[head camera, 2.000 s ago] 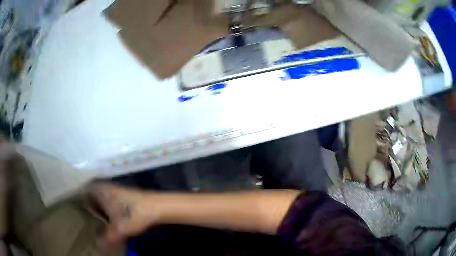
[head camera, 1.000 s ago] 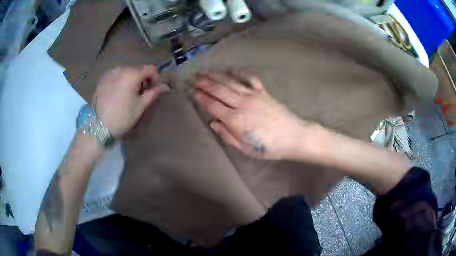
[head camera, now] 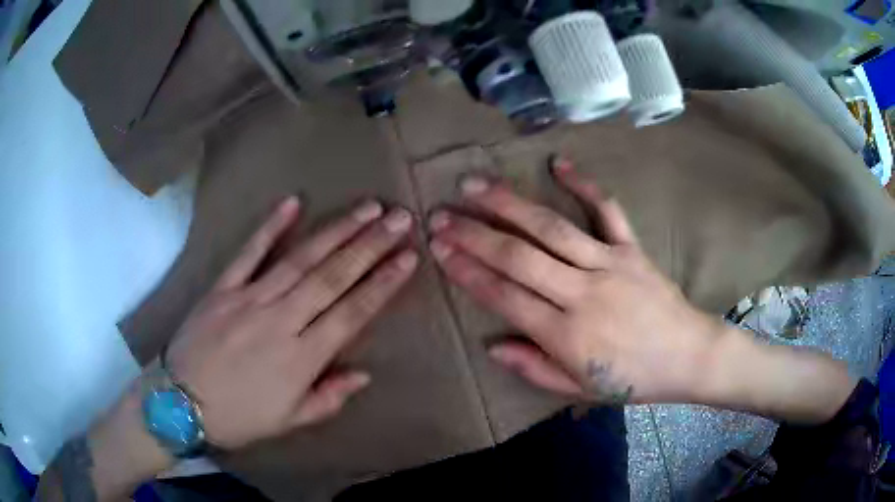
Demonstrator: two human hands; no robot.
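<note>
A brown garment panel point(head camera: 324, 147) lies spread under the sewing machine head point(head camera: 324, 39), with a seam line running from the presser foot point(head camera: 379, 102) toward the front edge. My left hand point(head camera: 294, 324) lies flat on the cloth left of the seam, fingers apart. My right hand point(head camera: 569, 284) lies flat just right of the seam, fingers spread. The fingertips of both hands are close to the seam, below the foot. Neither hand grips the cloth. The needle tip is not clear.
Two white ribbed knobs point(head camera: 579, 67) stand on the head's front. The white table point(head camera: 59, 245) shows at left. Another brown piece point(head camera: 118, 69) lies at upper left. Offcuts point(head camera: 775, 312) lie on the speckled floor point(head camera: 687, 441) at right. A tray with yellowish items is at the upper right edge.
The panel, first absent from the table's front, now covers it under the machine head. My left hand has opened from a pinch and lies flat. Both hands now rest beside the seam.
</note>
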